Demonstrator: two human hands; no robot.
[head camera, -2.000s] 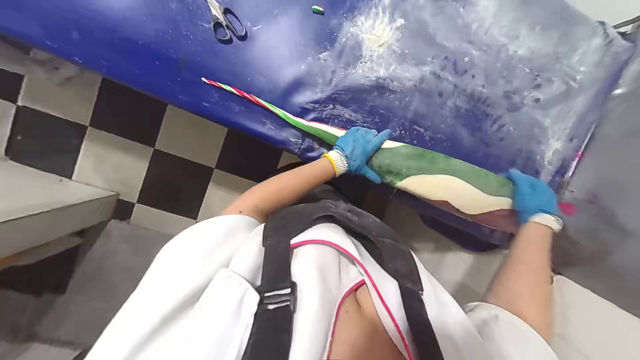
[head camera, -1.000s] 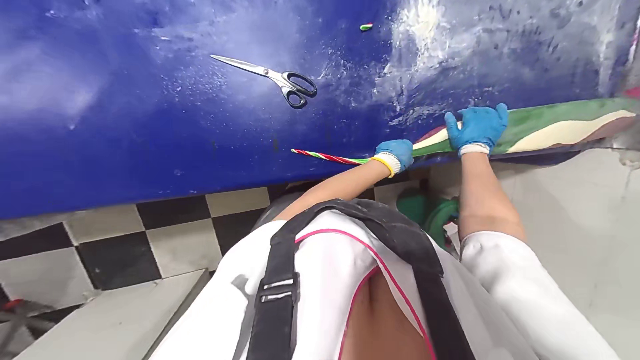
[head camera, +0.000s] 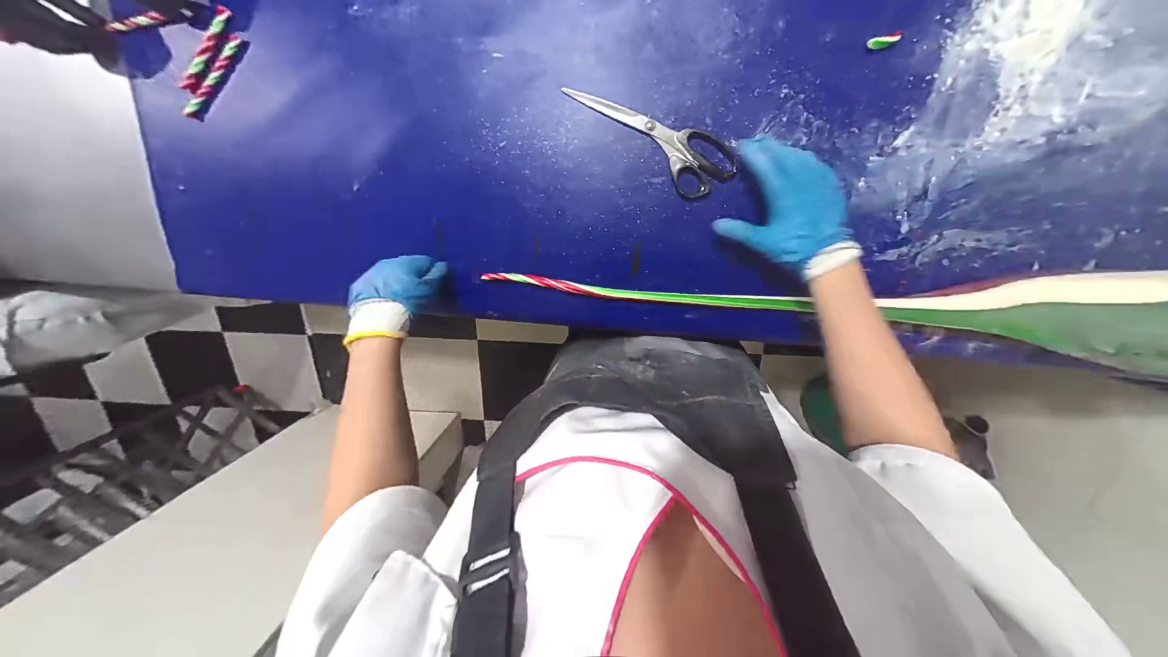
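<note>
A long red, white and green candy mass (head camera: 1077, 306) lies along the front edge of the blue table, tapering leftward into a thin twisted rope. My left hand (head camera: 397, 285), in a blue glove, rests at the table edge just left of the rope's tip, its fingers curled; whether anything is inside cannot be seen. My right hand (head camera: 794, 201), also gloved, is above the rope with thumb and fingers apart and nothing between them. Its fingertips are close by the black handles of metal scissors (head camera: 659, 130), whose blades point up and left.
Cut twisted candy sticks (head camera: 214, 68) lie at the upper left beside another person's dark-gloved hand (head camera: 68, 32). A small candy scrap (head camera: 884, 41) is at the upper right. White powder (head camera: 1031, 55) covers part of the blue table (head camera: 319, 192). A pale bench (head camera: 228, 511) stands at lower left.
My right hand has let go of the candy mass and moved left toward the scissors. My left hand has left the candy rope and moved to the left. The view has shifted left.
</note>
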